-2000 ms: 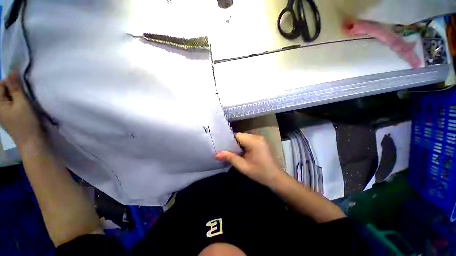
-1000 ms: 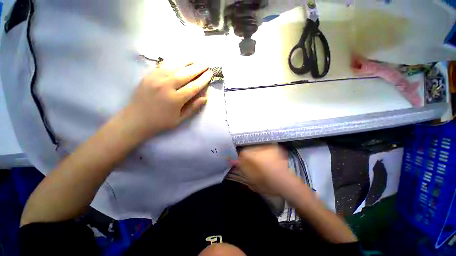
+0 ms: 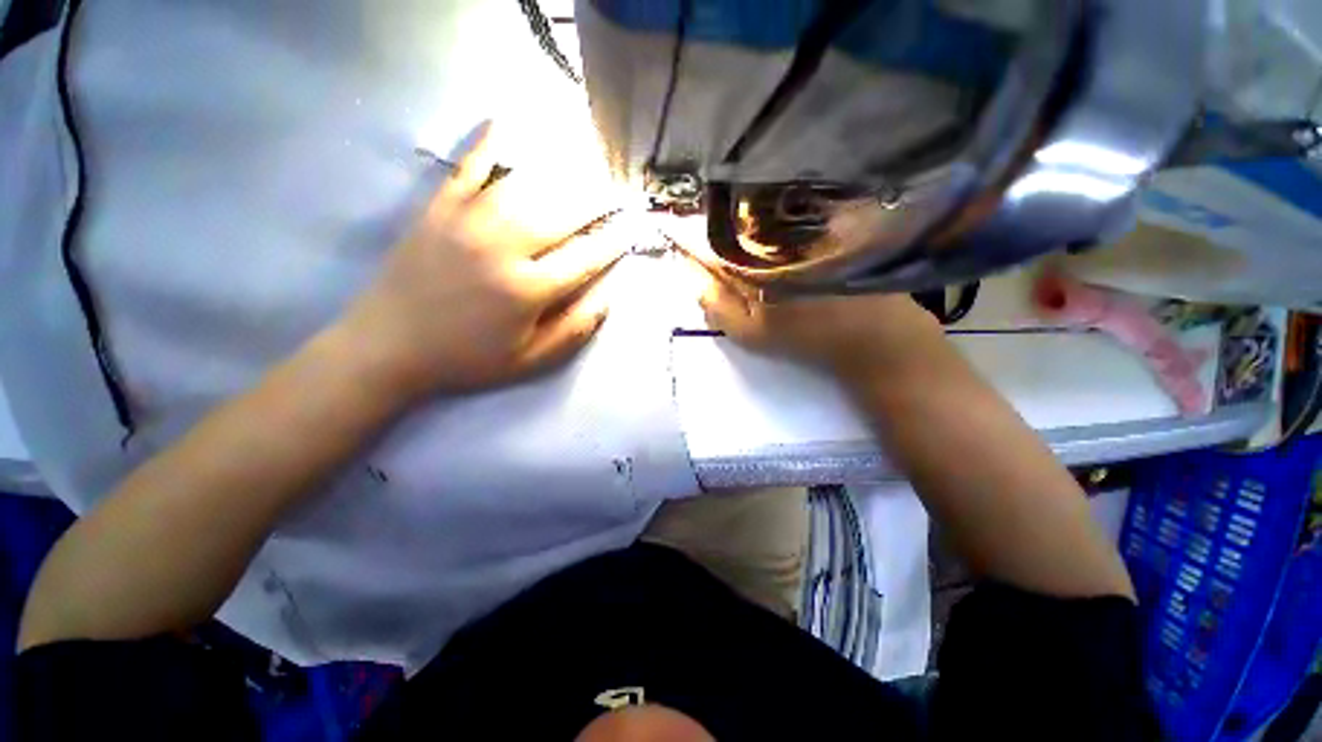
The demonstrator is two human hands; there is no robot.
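A large pale grey-white fabric panel (image 3: 218, 261) covers the left of the table and hangs over the lap, with a dark line along its left side. My left hand (image 3: 493, 283) lies on top of the panel, fingers spread and pointing at the needle area. My right hand (image 3: 783, 319) is at the panel's right edge by the needle area, partly hidden under the sewing machine head (image 3: 870, 131); its fingertips are lost in glare, so its hold is unclear. The presser foot area (image 3: 674, 196) is in bright lamp light.
Black scissors handles (image 3: 950, 302) show partly behind the machine head. A pink cloth strip (image 3: 1124, 326) and a tray of small parts (image 3: 1247, 355) lie at the right of the table. Stacked pieces (image 3: 841, 580) and a blue crate (image 3: 1211, 580) are below the edge.
The machine head now fills the upper right of the view. My right hand has moved up from the panel's lower edge to the needle area. My left hand stays flat on the panel.
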